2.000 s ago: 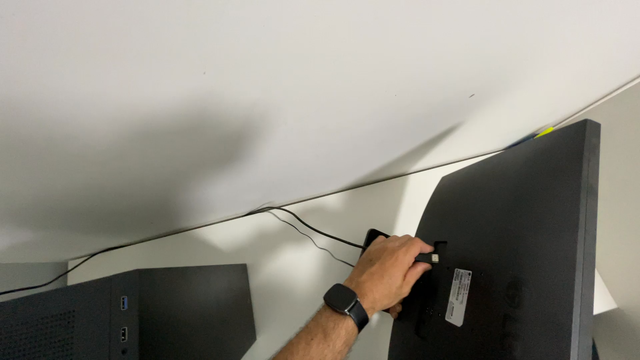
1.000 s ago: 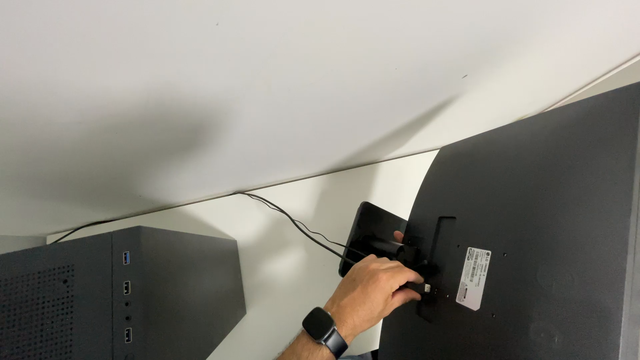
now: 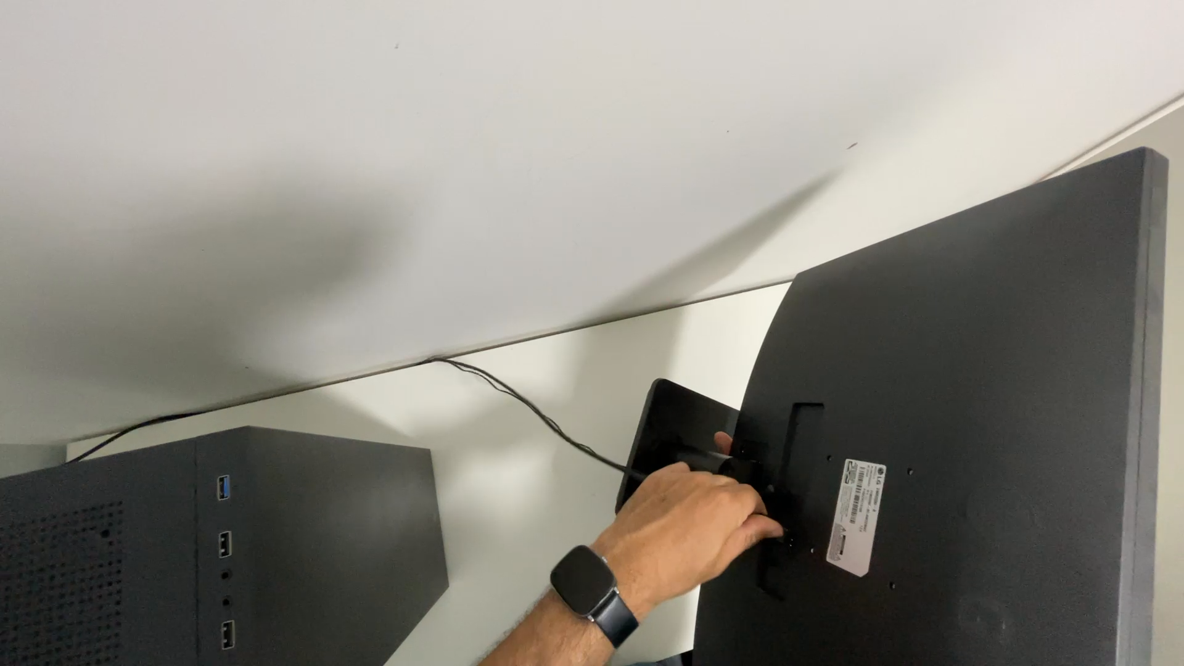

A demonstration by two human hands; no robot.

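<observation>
My left hand [image 3: 689, 518], with a black smartwatch on its wrist, is at the lower middle against the back of a black LG monitor [image 3: 980, 370]. Its thumb and fingers pinch a cable's connector, hidden by the fingers, at the recessed port area. A thin black cable [image 3: 555, 427] runs from the wall edge to this hand. Behind the hand is the monitor's glossy black stand base [image 3: 671, 416]. A fingertip [image 3: 723, 442] shows by the stand's neck; whether it belongs to my right hand cannot be told. The rest of my right hand is out of sight.
A black computer case [image 3: 333, 527] with USB ports and a perforated panel stands at the lower left on a white desk [image 3: 499, 555]. The white wall [image 3: 462, 185] runs along the desk's back edge. A white label [image 3: 855, 518] with writing is on the monitor's back.
The connector's metal tip, seen in my fingers in both earlier frames, is now hidden at the monitor's back. The monitor's tilt in view has shifted, and more of the stand base shows than two seconds ago.
</observation>
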